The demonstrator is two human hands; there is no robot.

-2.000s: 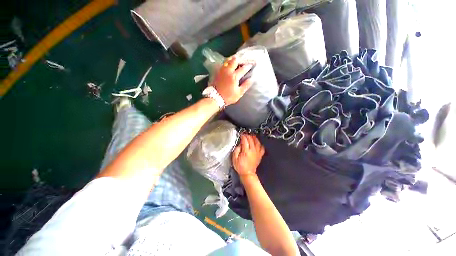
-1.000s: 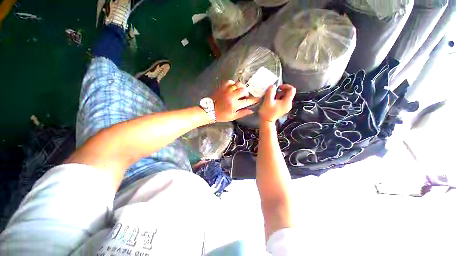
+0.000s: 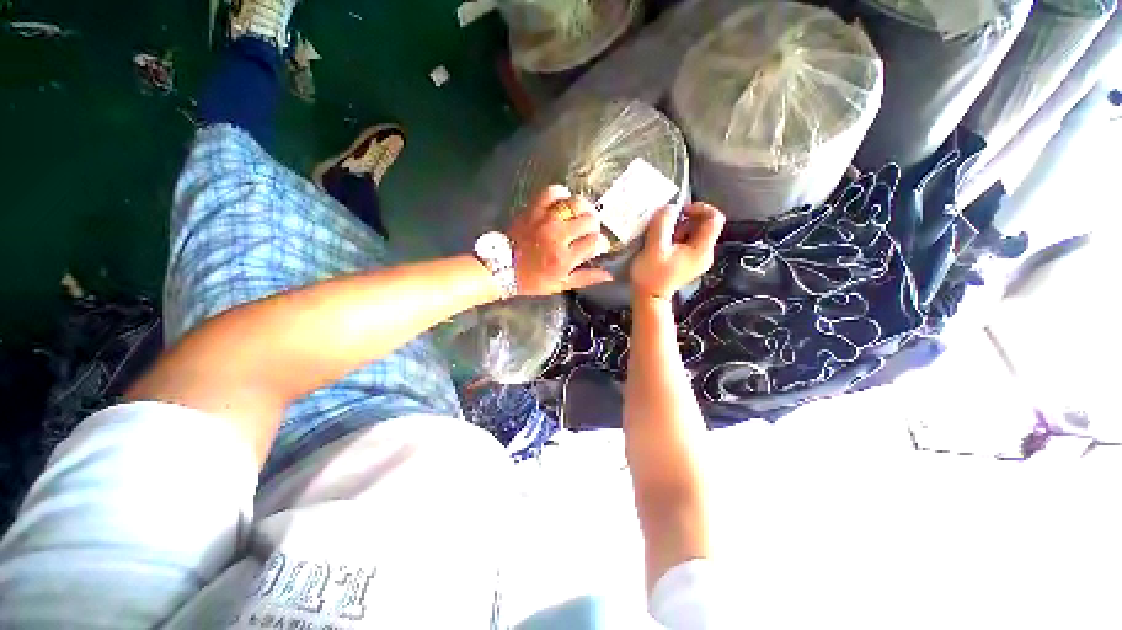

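Observation:
A white roll label (image 3: 637, 201) lies over the plastic-wrapped end of a standing fabric roll (image 3: 578, 142). My left hand (image 3: 556, 250), with a ring and a wrist watch, is at the label's left edge with its fingers partly bent; whether it grips the label is unclear. My right hand (image 3: 676, 252) is at the label's lower right, thumb and curled fingers pinching its edge. The hands are close together over the front of the roll end and hide part of it.
Other wrapped rolls (image 3: 781, 92) stand behind and to the right. A smaller wrapped end (image 3: 514, 336) is below my left hand. Dark fabric with ruffled pale edges (image 3: 787, 295) lies at right. White cloth (image 3: 812, 529) fills the lower right, overexposed. My shoes are on the green floor (image 3: 406, 62).
Earlier my hands were apart on wrapped rolls and dark fabric. They have come together at the label. Since one second ago they have barely moved, and the view has shifted slightly.

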